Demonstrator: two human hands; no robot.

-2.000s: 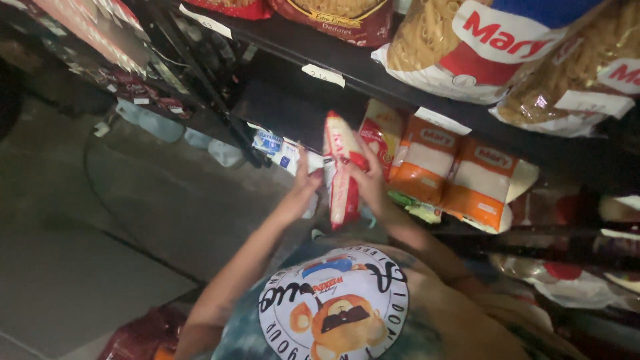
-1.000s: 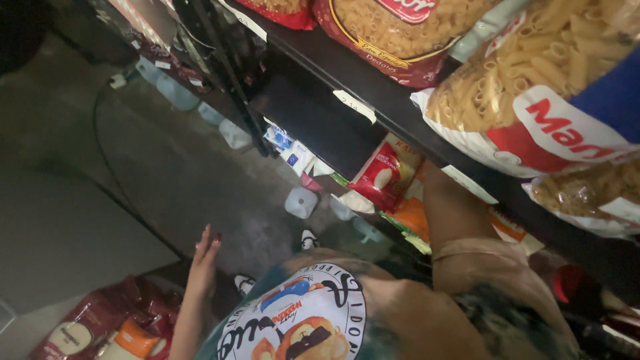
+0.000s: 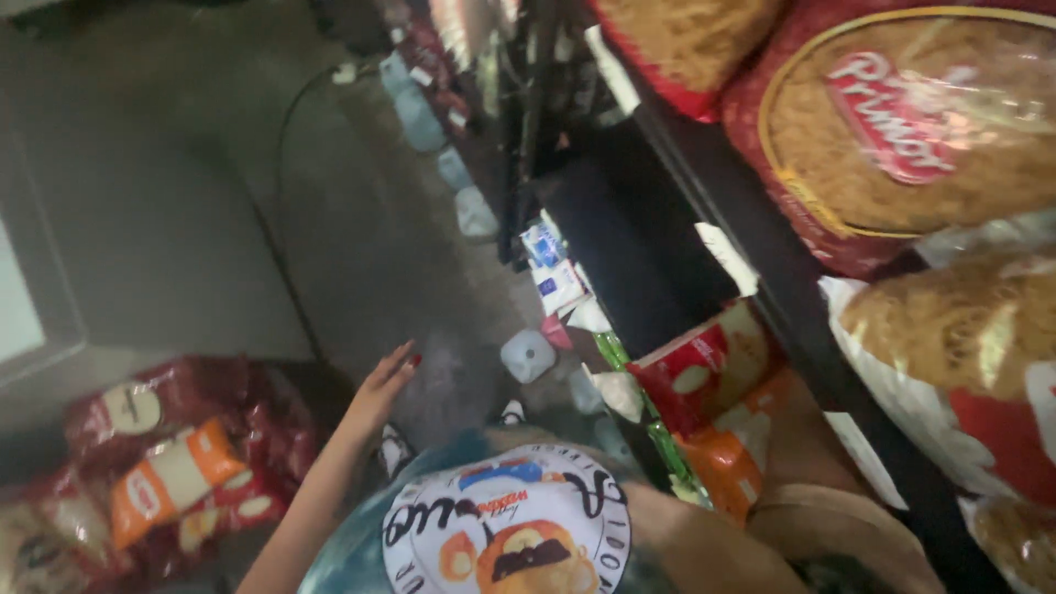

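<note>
My left hand (image 3: 388,381) hangs over the floor at the lower middle, its fingers apart and holding nothing. The right arm reaches into the lower shelf at the right; my right hand is hidden behind the packages and the shelf. Close to the right forearm stand a red and cream plastic package (image 3: 695,367) and an orange package (image 3: 730,466), both on that shelf. Further along the same shelf lie small blue and white packets (image 3: 551,268).
A black shelf edge (image 3: 709,198) with paper tags runs diagonally above the right arm. Large pasta bags (image 3: 907,140) sit on the upper shelf. Plastic jugs (image 3: 528,355) stand on the floor below. Dark red bags (image 3: 190,412) with an orange package (image 3: 175,481) lie at the lower left.
Two seconds ago both hands held a red and white package over the shelf; it is no longer in the left hand. The right arm has since reached into the shelf. The view has shifted.
</note>
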